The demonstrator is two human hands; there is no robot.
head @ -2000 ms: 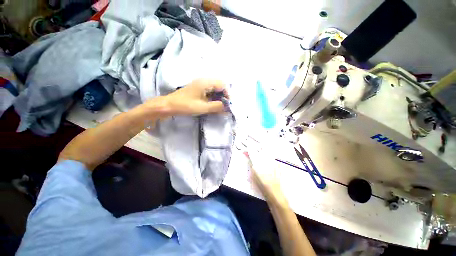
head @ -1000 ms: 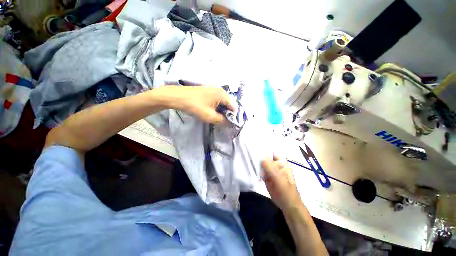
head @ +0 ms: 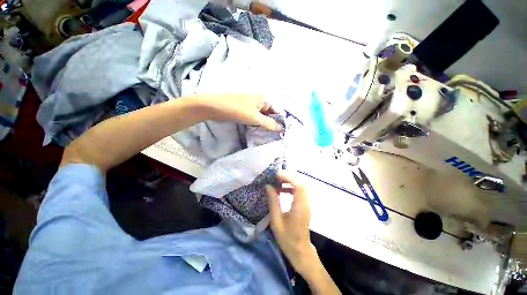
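A pale blue-grey denim garment (head: pixel 214 141) lies bunched left of the needle area (head: pixel 345 151). A whitish flap (head: pixel 231 173) and a dark-speckled fabric piece (head: pixel 245 199) hang over the table's front edge. My left hand (head: pixel 257 112) grips the garment's edge from above, fingertips on a speckled part. My right hand (head: pixel 289 210) is at the speckled piece's right side, thumb and fingers curved around its edge; glare hides the fingertips' exact hold. A turquoise plastic guard (head: pixel 319 124) stands left of the needle.
The off-white sewing machine (head: pixel 427 138) fills the right side. Blue-handled snips (head: pixel 371 195) and a black disc (head: pixel 428 225) lie on the white table (head: pixel 370 242). More denim (head: pixel 92 78) is heaped at left. A brown-handled tool (head: pixel 263 8) lies at the back.
My right hand has moved left and nearer to me, onto the cloth. The front part of the garment is turned, showing the whitish flap and speckled fabric. My left hand has moved little.
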